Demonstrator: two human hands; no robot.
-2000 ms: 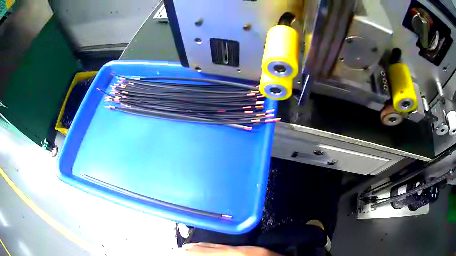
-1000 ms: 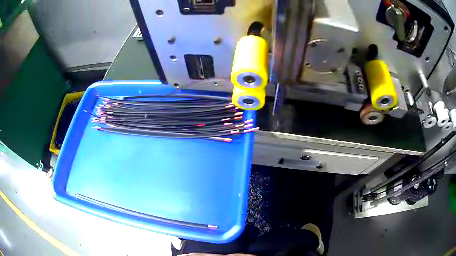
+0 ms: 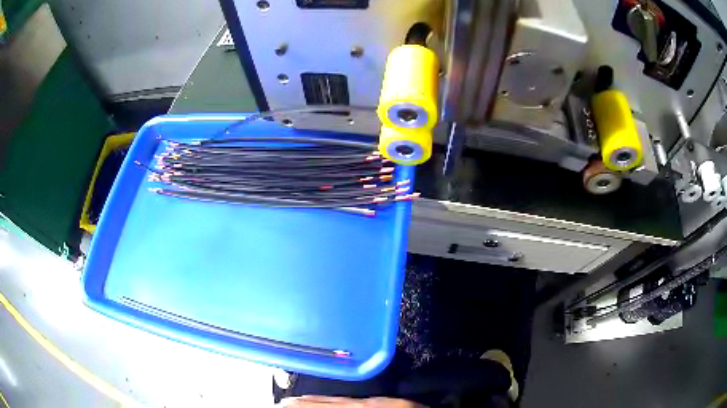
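A bundle of black cut cable pieces [image 3: 263,172] with reddish or coppery ends lies across the back of the blue plastic tray [image 3: 394,307]. Another thin dark cable [image 3: 231,327] lies along the tray's front edge. A blurred dark cable [image 3: 263,114] arcs from beside the yellow feed rollers [image 3: 409,100] over the tray's back rim. A strip of bare skin [image 3: 351,402] shows at the bottom edge. It is cut off, and I cannot tell which hand or part of an arm it is. No fingers are clearly visible, and no hand touches the cables.
The silver-grey machine panel [image 3: 327,48] stands behind the tray. Another yellow roller [image 3: 618,127] sits above a brown wheel [image 3: 602,177] at right. Pale drawers [image 3: 550,249] are below. A yellow bin [image 3: 89,199] is behind the tray at left. A feeder stand [image 3: 622,319] is at lower right.
The view has shifted, so the tray and machine sit further left than at first. A blurred cable now arcs over the tray's back rim; it was shorter and fainter one second ago. The bundle lies unchanged.
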